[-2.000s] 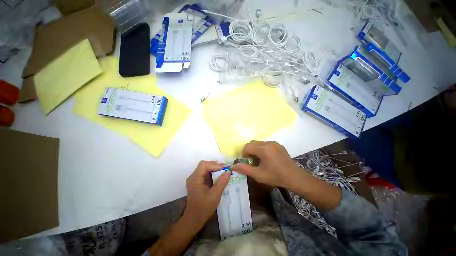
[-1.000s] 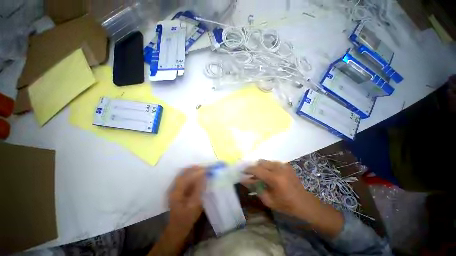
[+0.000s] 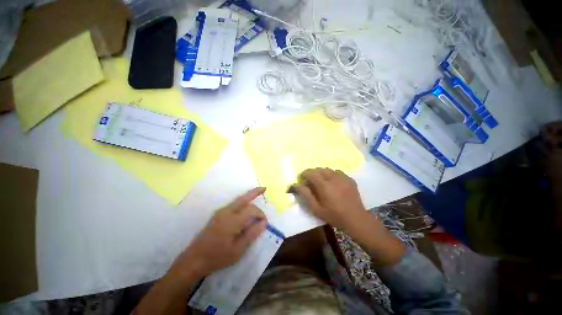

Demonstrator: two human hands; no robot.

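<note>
A white-and-blue retail box (image 3: 237,277) slants at the table's front edge, over my lap. My left hand (image 3: 225,237) is over its upper part and grips it, with the index finger stretched out towards the yellow paper; the fingers under the box are hidden. My right hand (image 3: 333,195) is over the front edge of the middle yellow paper (image 3: 302,141), pinching a slim tool of which only a dark tip (image 3: 292,189) shows. A bright glare lies on this paper; whether something clear lies there I cannot tell.
Another retail box (image 3: 145,130) lies on the left yellow paper. Behind are a black smartphone (image 3: 153,52), blue-white boxes (image 3: 215,46) and coiled white cables (image 3: 345,67). Several boxes (image 3: 410,157) stand at the right. Loose cables (image 3: 363,264) lie below the table edge.
The box has swung down and left with my left hand, whose index finger is now stretched out. My right hand has moved forward onto the yellow paper, away from the box.
</note>
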